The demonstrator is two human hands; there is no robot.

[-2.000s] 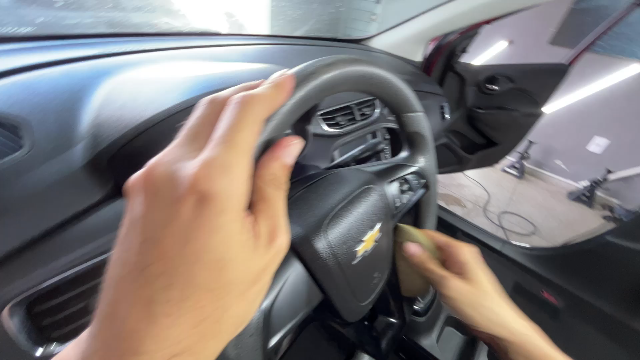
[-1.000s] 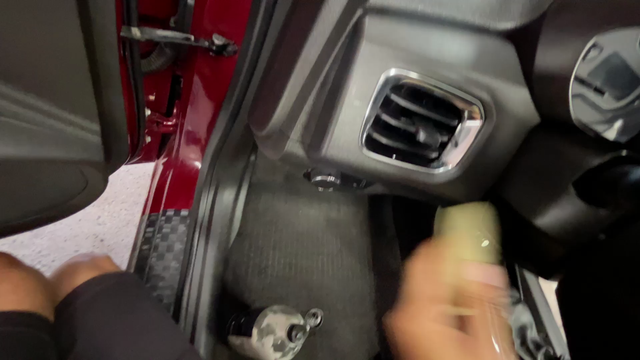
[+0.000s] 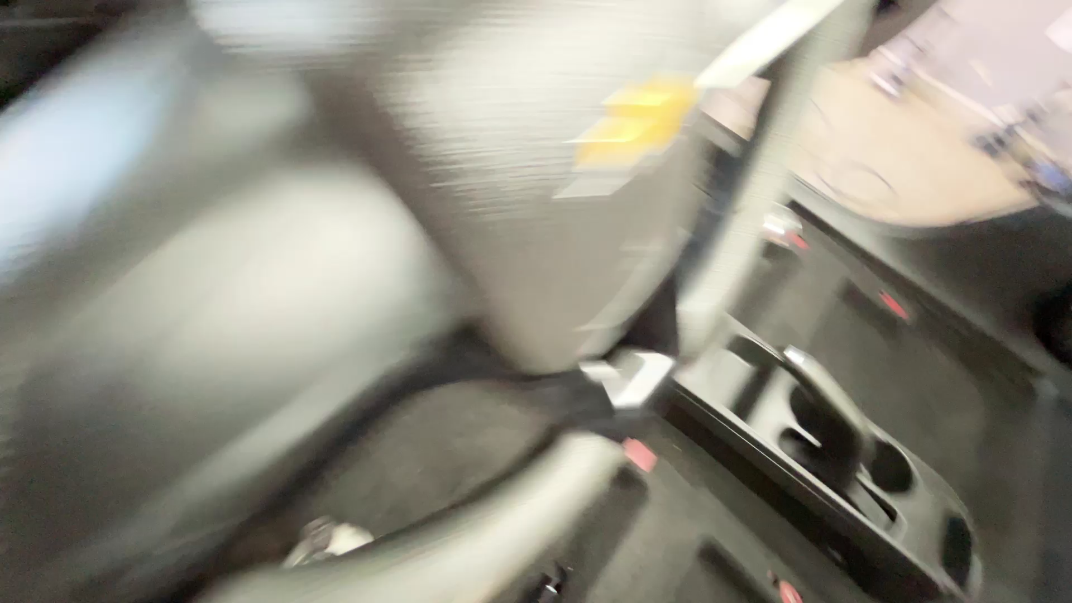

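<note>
Neither of my hands shows in the head view at this moment. Strong motion blur covers the steering wheel, whose hub (image 3: 536, 193) fills the upper middle and carries a yellow bow-tie Chevrolet emblem (image 3: 638, 121). The wheel's rim (image 3: 469, 536) curves through the lower part of the view and up its right side. What my hands hold or touch cannot be seen.
Right of the wheel lies the centre console with a handbrake lever (image 3: 825, 389) and cup holders (image 3: 889, 466). A pale camouflage-patterned object (image 3: 327, 540) sits at the lower left, partly behind the rim. Through the opening at upper right, a cable (image 3: 863, 180) lies on the floor outside.
The view has swung from the side air vent and door sill back to the steering wheel. The hand holding a yellowish-green object a second ago is out of sight.
</note>
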